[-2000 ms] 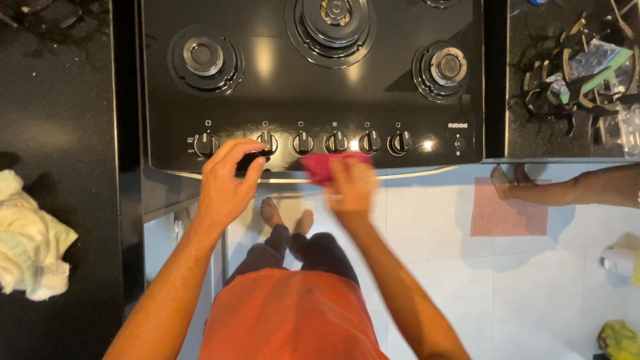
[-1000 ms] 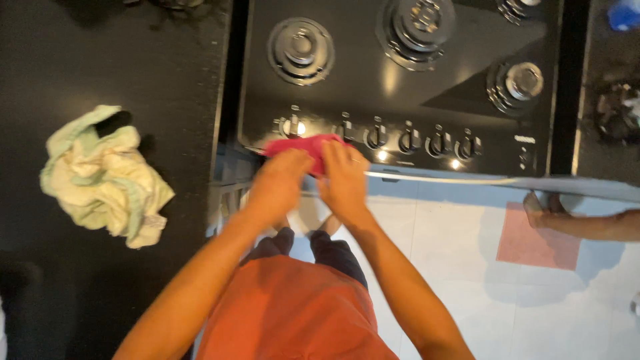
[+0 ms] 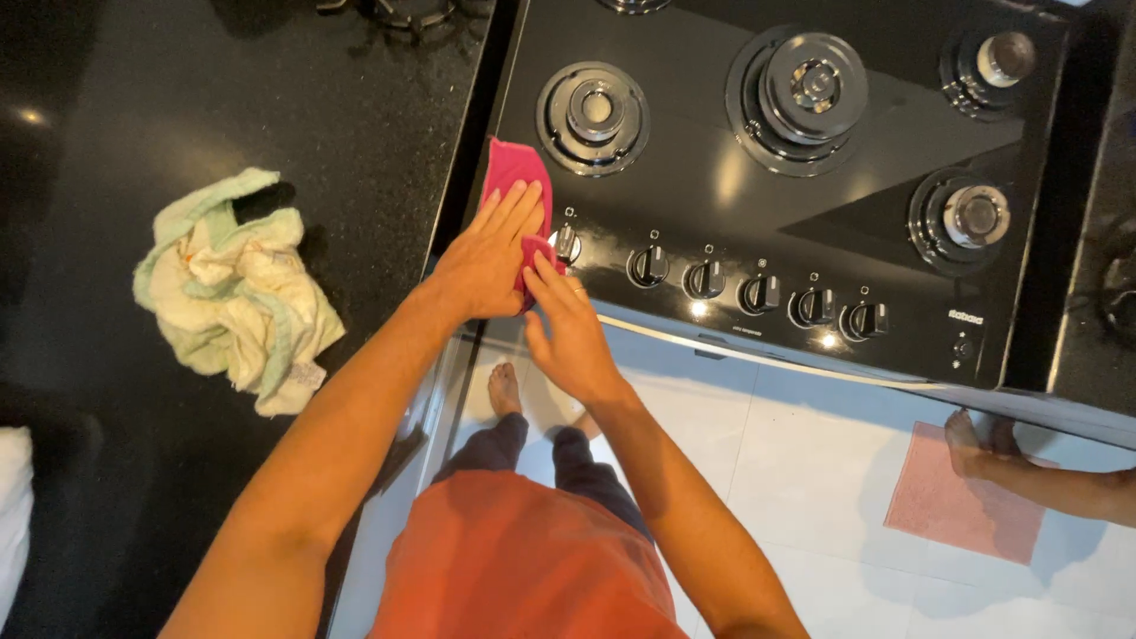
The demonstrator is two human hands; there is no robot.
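Observation:
A pink cloth (image 3: pixel 517 166) lies along the left edge of the black gas cooktop (image 3: pixel 674 169). My left hand (image 3: pixel 493 253) is pressed flat on the cloth, fingers stretched toward the left burner (image 3: pixel 596 108). Beside it, my right hand (image 3: pixel 568 328) has its fingertips on the cloth's lower part, close to the leftmost control knob (image 3: pixel 565 244). Part of the cloth is hidden under both hands. The other knobs (image 3: pixel 706 280) run in a row along the front edge. No pan grates sit over the burners in view.
A crumpled pale green and cream cloth (image 3: pixel 240 284) lies on the black stone countertop (image 3: pixel 373 142) at left. White fabric (image 3: pixel 11 506) shows at the far left edge. Another person's legs and feet (image 3: pixel 1021 470) are at right, by a pink mat (image 3: pixel 932 497) on the floor.
Both hands and the pink cloth have moved left along the cooktop's front to its left edge. The left hand, off the cloth two seconds ago, now lies flat on it. The view has shifted left.

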